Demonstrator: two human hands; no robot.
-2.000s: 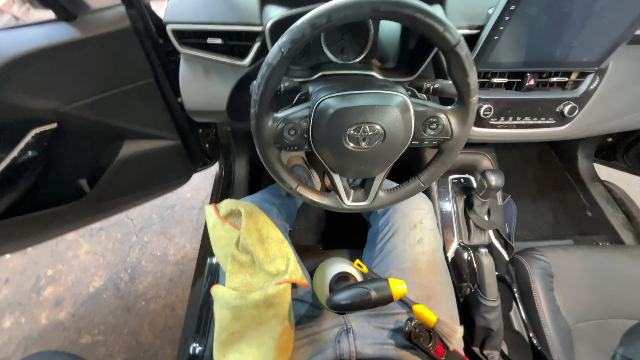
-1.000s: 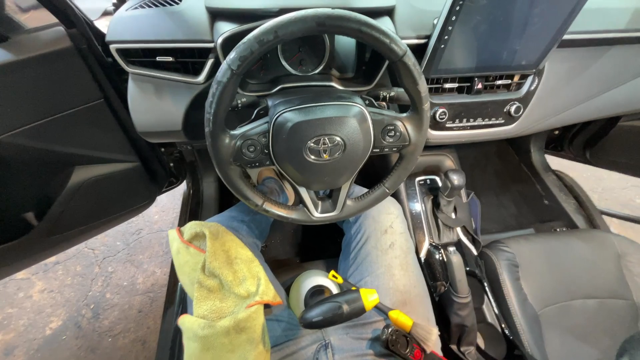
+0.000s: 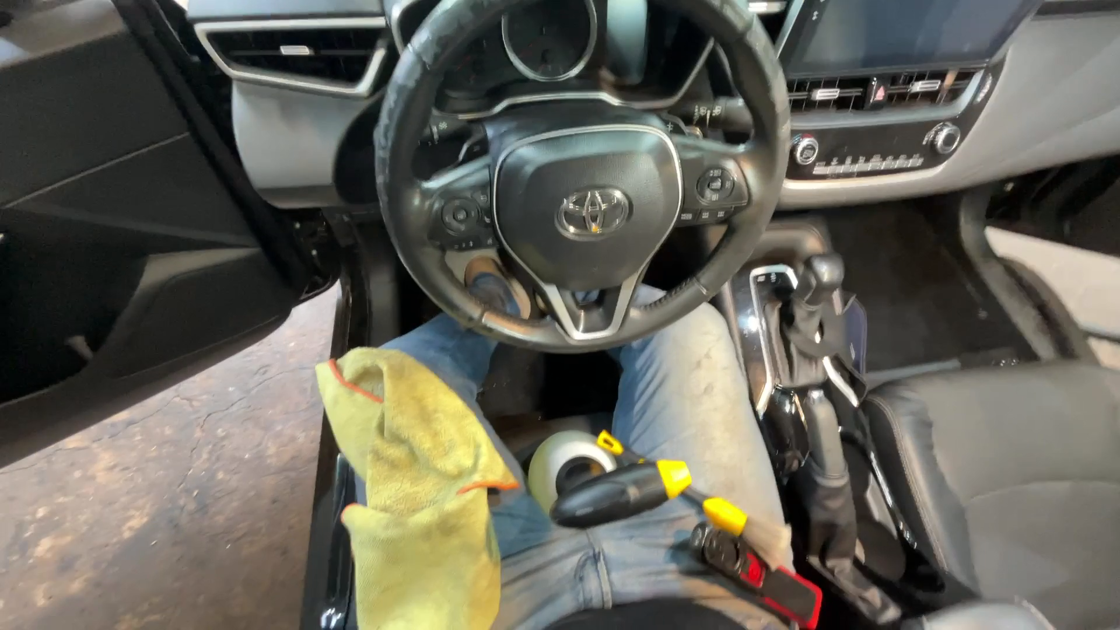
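Neither my left hand nor my right hand shows in the head view. A yellow microfiber cloth with orange edging (image 3: pixel 420 455) lies draped over my left thigh. Between my thighs sits a pale round container or roll (image 3: pixel 547 472), partly covered by a black and yellow tool handle (image 3: pixel 612 494). A detailing brush with a yellow ferrule and pale bristles (image 3: pixel 744 525) lies across my right thigh. Beside it, near my hip, rests a black and red device (image 3: pixel 761 573), its kind unclear. The Toyota steering wheel (image 3: pixel 586 201), worn on its rim, stands in front of me.
The car door (image 3: pixel 131 201) stands open at the left, above a stained concrete floor (image 3: pixel 184 516). On the right are the gear lever (image 3: pixel 818 289), the centre console and a black leather passenger seat (image 3: pixel 1015 464). A large screen (image 3: pixel 910 31) sits over the climate controls (image 3: pixel 875 157).
The view has shifted somewhat. The cloth, brush and container stay in place on my lap.
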